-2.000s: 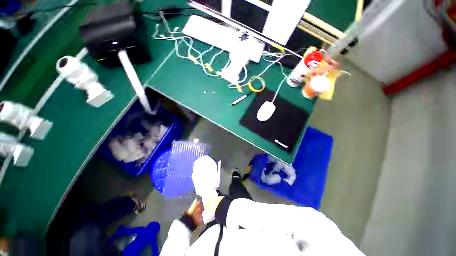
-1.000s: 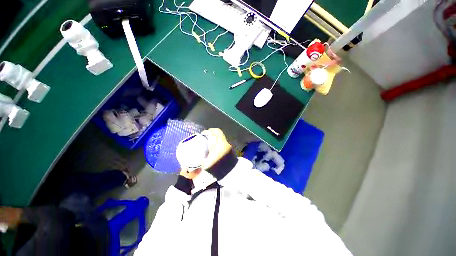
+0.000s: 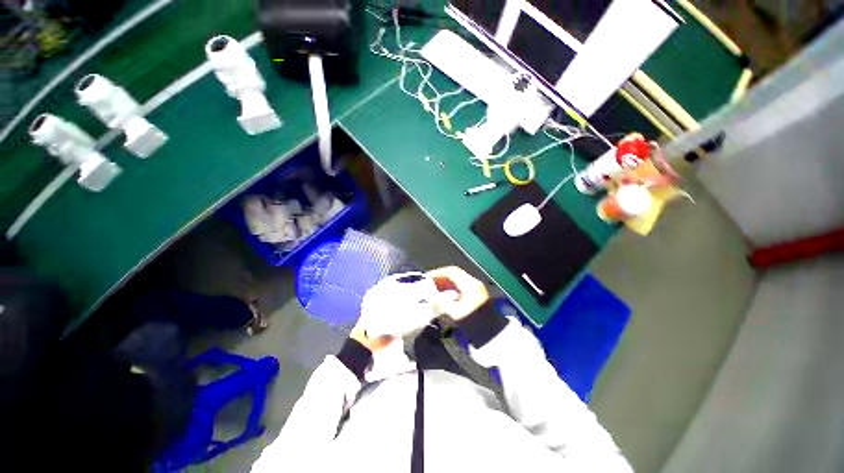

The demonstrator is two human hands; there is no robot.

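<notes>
A white security camera [image 3: 398,307] is held in front of my body, low in the middle of the view, between both hands. Its dark face shows at its upper edge. My left hand [image 3: 372,340] is at its lower left side, mostly hidden by the camera and the sleeve. My right hand [image 3: 458,292] is on its right side with fingers curled against it. Fine finger detail is washed out. Three more white security cameras [image 3: 242,85] lie apart on the green workbench [image 3: 199,162] at the upper left.
A black label printer [image 3: 308,37] with a hanging white strip stands on the bench. Mouse [image 3: 522,220], pad, tape roll [image 3: 519,170], marker and red-capped bottle [image 3: 601,171] are at right. Blue crate [image 3: 355,217] and stool [image 3: 319,277] are below. A person in dark clothes is lower left.
The held camera has turned, and my right hand has shifted from its top to its right side. The view has swung, so the bench items appear further right.
</notes>
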